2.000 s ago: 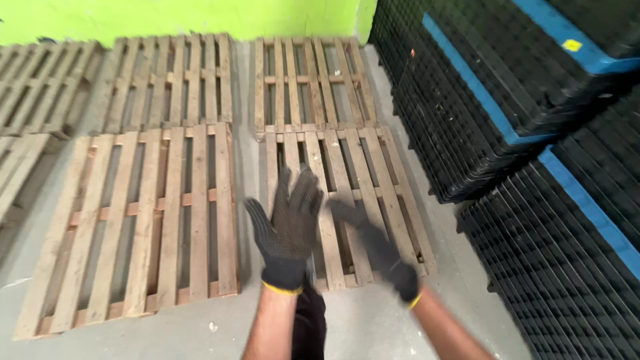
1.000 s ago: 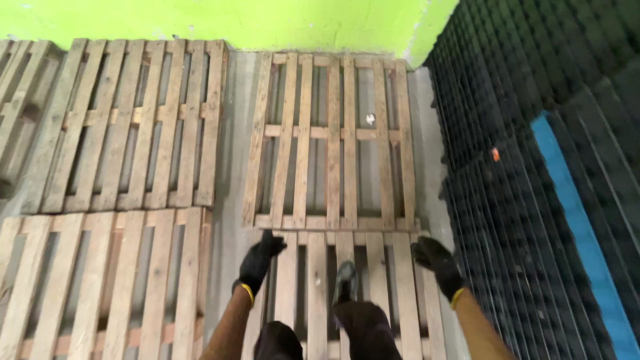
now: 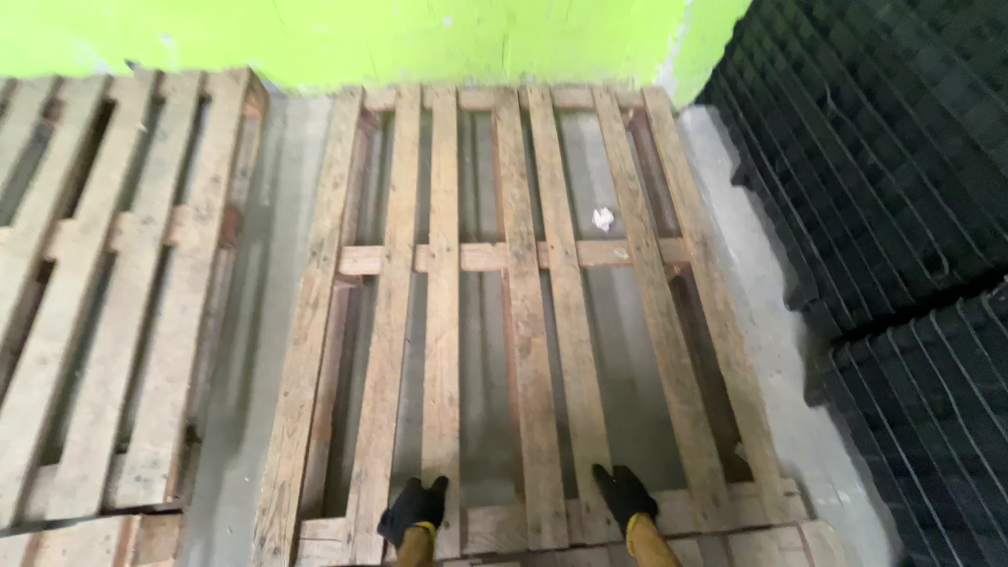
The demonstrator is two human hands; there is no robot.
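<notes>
A wooden pallet (image 3: 518, 260) lies flat on the grey floor, its far end close to the green wall. My left hand (image 3: 413, 508), in a dark glove with a yellow cuff, is at the pallet's near end, by a slat left of the middle. At the same near end, farther right, my right hand (image 3: 624, 496) in a matching glove touches or hovers over another slat. The fingertips of both hands point toward the wall; whether they grip the wood cannot be told. A small crumpled white scrap (image 3: 603, 218) shows between two slats.
Another wooden pallet (image 3: 150, 291) lies to the left across a strip of floor (image 3: 260, 260). Stacked black plastic grids (image 3: 882, 157) stand along the right side. The green wall (image 3: 394, 39) bounds the far side. Part of one more pallet (image 3: 756, 547) shows at the bottom edge.
The view has moved closer to the pallet by the wall. Both hands, over the nearer pallet a second ago, are now at the near end of the far one and closer together.
</notes>
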